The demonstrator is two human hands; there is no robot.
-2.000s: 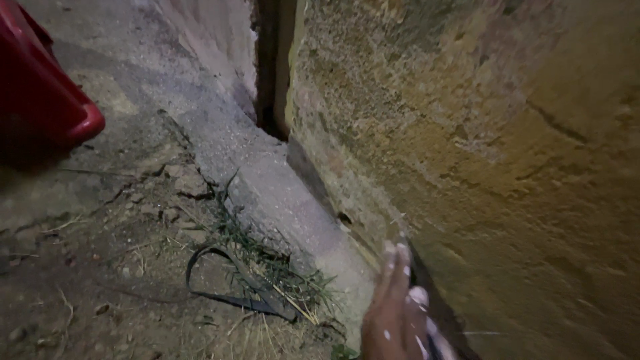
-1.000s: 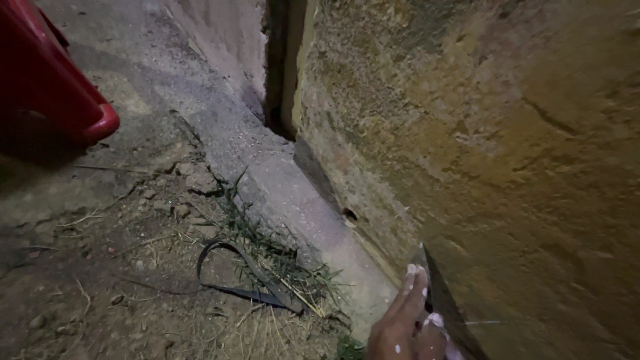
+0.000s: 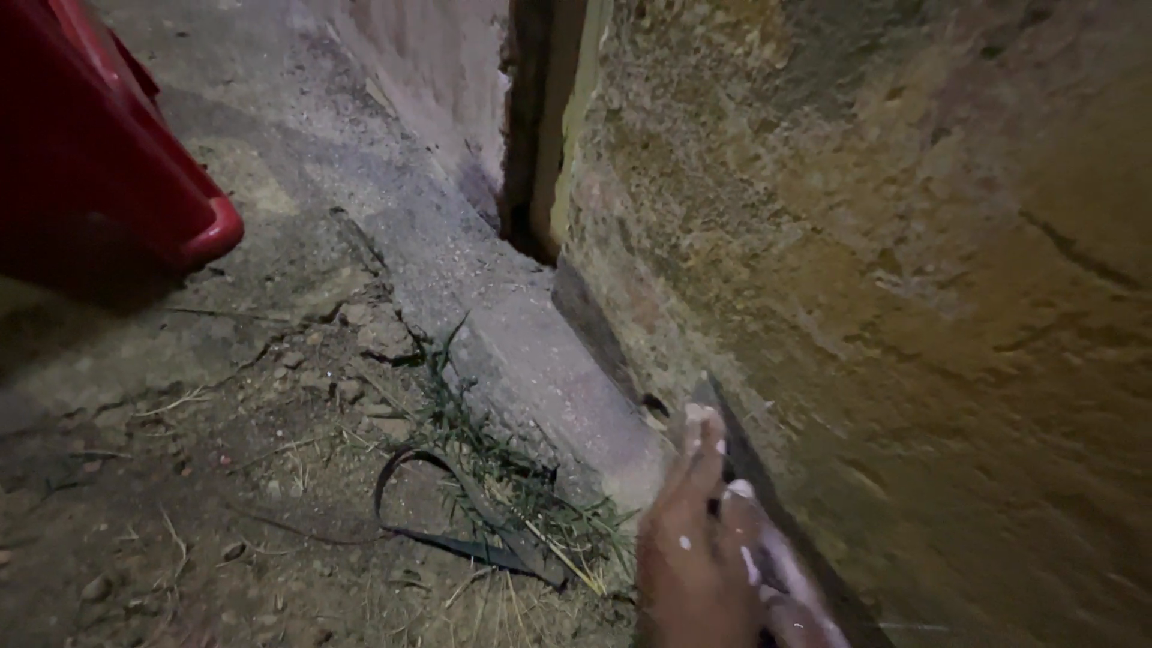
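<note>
My right hand (image 3: 711, 540), spotted with white material, is low in the view, right of centre. Its fingers are closed on a flat, dark scraper or trowel blade (image 3: 740, 432), whose pointed tip shows just beyond the fingertips. The blade lies along the lower part of the rough yellow-brown plastered wall (image 3: 882, 297); its handle is hidden. A small dark hole (image 3: 654, 407) in the foot of the wall is just left of the fingertips. My left hand is out of view.
A red plastic object (image 3: 135, 171) stands at the upper left. A concrete ledge (image 3: 540, 360) follows the wall past a dark vertical gap (image 3: 531, 135). Grass (image 3: 486, 459) and a dark strap loop (image 3: 450, 540) lie on soil (image 3: 225, 504).
My right hand and the blade have moved up and to the left along the wall, closer to the small hole than one second ago. The view has shifted slightly.
</note>
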